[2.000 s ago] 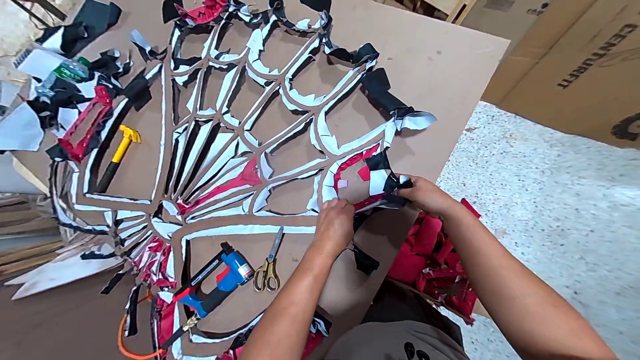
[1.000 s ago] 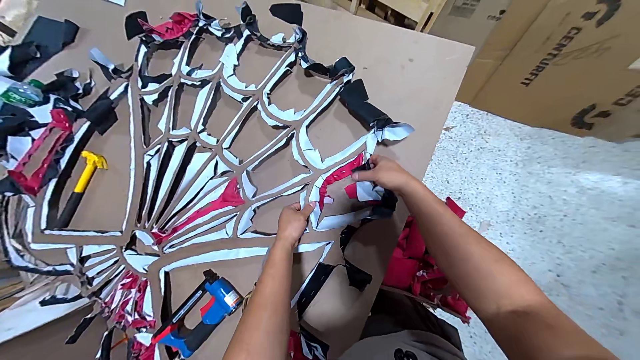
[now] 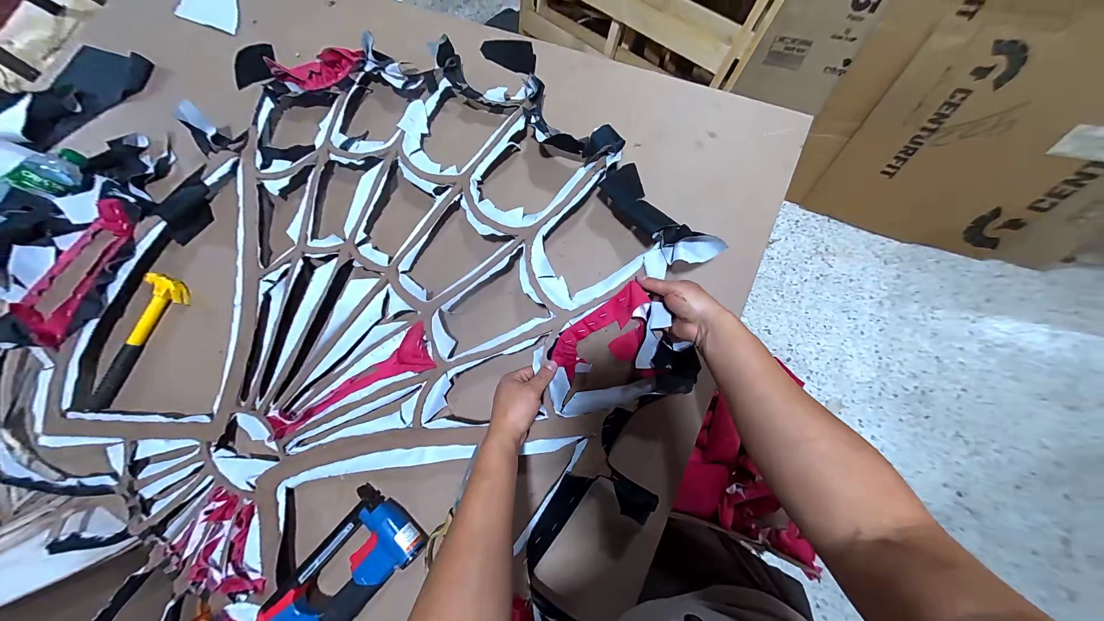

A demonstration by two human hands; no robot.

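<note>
A web-shaped wooden frame (image 3: 496,231), edged with white, black and red fabric, lies on a brown board. At its right side my left hand (image 3: 520,398) pinches the lower left corner of a cell lined with red fabric (image 3: 601,321). The thumb and fingers of my right hand (image 3: 686,309) grip fabric at the cell's upper right corner. Black and white fabric bunches below that hand. A blue pneumatic stapler (image 3: 384,545) lies left of my left forearm, which mostly hides the scissors. A yellow and black hammer (image 3: 142,336) rests inside a left opening of the frame.
Fabric scraps (image 3: 86,86) and a green plastic bottle (image 3: 47,175) lie at the left. Red fabric (image 3: 733,474) is heaped beside the board's right edge. Cardboard boxes (image 3: 940,129) and a wooden crate (image 3: 664,30) stand beyond the board (image 3: 733,147).
My right hand has moved from the cell's outer right side to its upper right corner. My left hand remains at the cell's lower left. The view has shifted.
</note>
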